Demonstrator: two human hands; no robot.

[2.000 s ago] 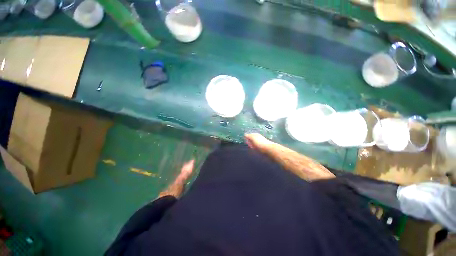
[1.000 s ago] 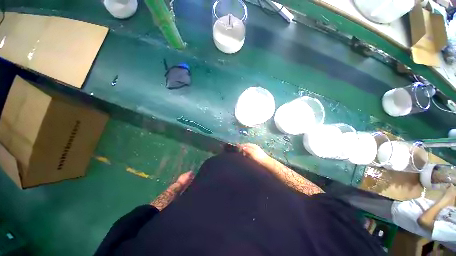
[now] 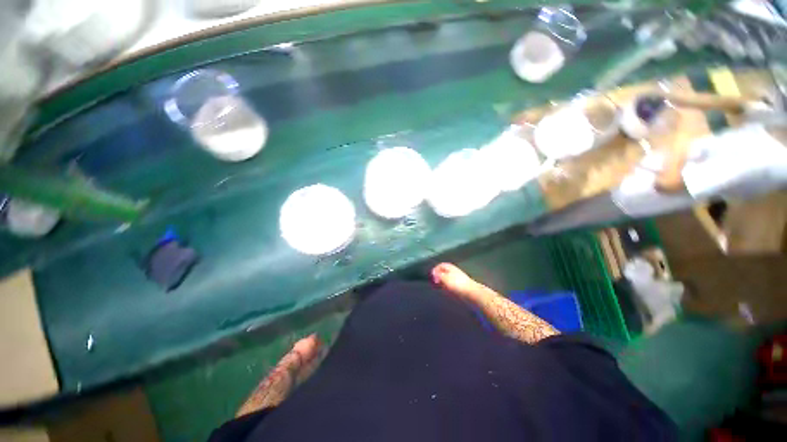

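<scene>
A row of clear-walled vessels with bright white lower parts stands along the near bench edge; the leftmost vessel (image 3: 317, 219) looks like a plain white disc from above. Another vessel (image 3: 397, 182) stands right of it, and several more run to the right. My right hand (image 3: 455, 278) is low at the bench's near edge, below the row and apart from it, partly hidden by my dark clothing. My left hand (image 3: 302, 352) hangs over the floor in front of the bench, blurred. I see nothing in either hand, but their fingers do not show clearly.
Far-belt vessels (image 3: 229, 129) are spaced apart. A dark cloth (image 3: 171, 262) with a blue patch lies on the bench at left, near a green bar (image 3: 78, 197). Cardboard (image 3: 595, 168) lies under the right vessels, where another person's arm (image 3: 673, 168) reaches in. A green crate (image 3: 595, 280) and blue bin (image 3: 549, 311) are below.
The view has swung to the right, so the row and cloth appear further left. The crate and blue bin have come into view. My hands stay low beside my body.
</scene>
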